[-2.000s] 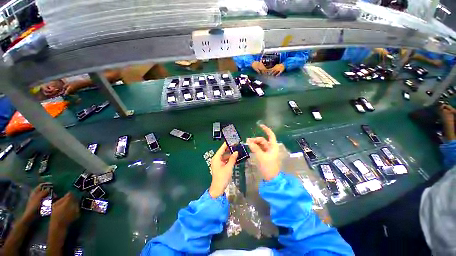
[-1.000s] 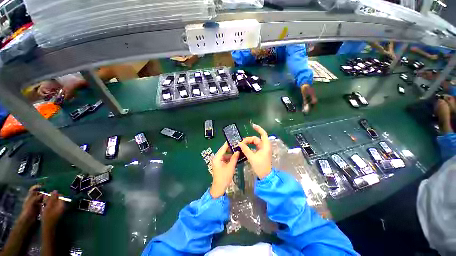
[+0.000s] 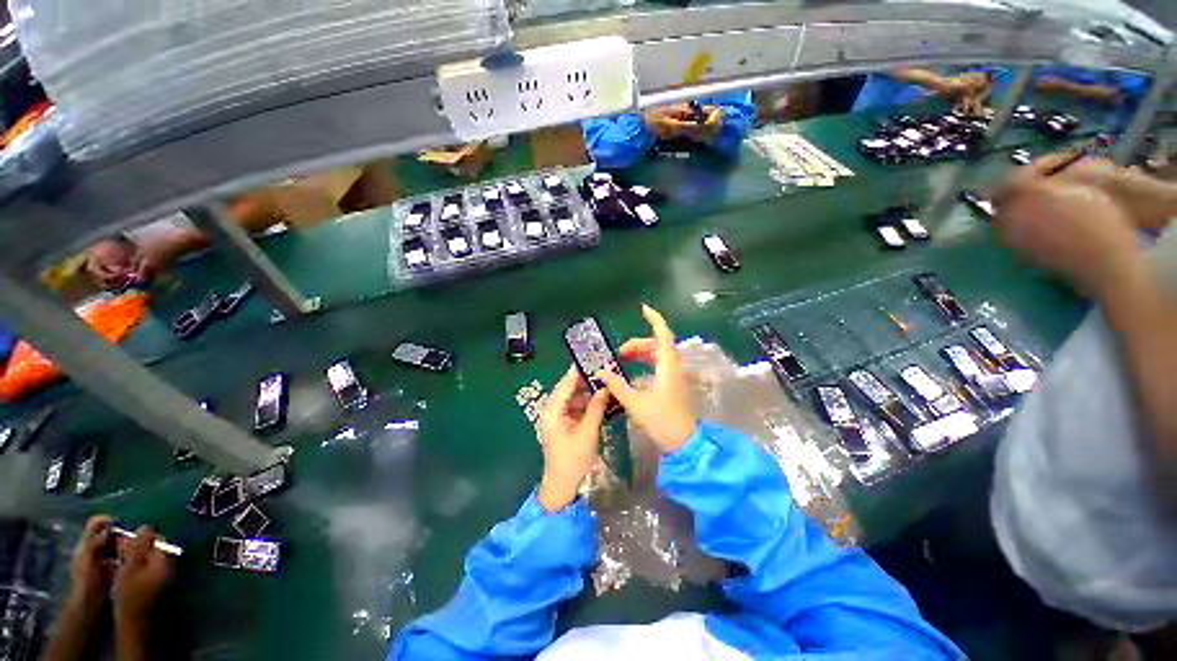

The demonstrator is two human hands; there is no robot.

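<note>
A dark keypad phone (image 3: 590,346) is held upright between my two hands above the green bench. My left hand (image 3: 571,433) grips its lower left side. My right hand (image 3: 661,394) touches its lower right side with thumb and fingers, the index finger raised. Whether a small piece is between my right fingertips is too small to tell. A pale die-cut sheet (image 3: 531,398) lies just left of my hands. Crinkled clear film (image 3: 704,497) with glare lies under and right of my hands.
A clear tray (image 3: 826,310) with several phones is at right. A blister tray (image 3: 494,265) of dark units is at the far side. Single phones lie at left. A metal shelf with a power strip (image 3: 536,88) crosses above. A person's arm (image 3: 1084,226) reaches in at right.
My right hand has closed in from beside the phone onto its lower part. The person at right now reaches over the bench. The worker opposite reached out and drew back. The view has shifted.
</note>
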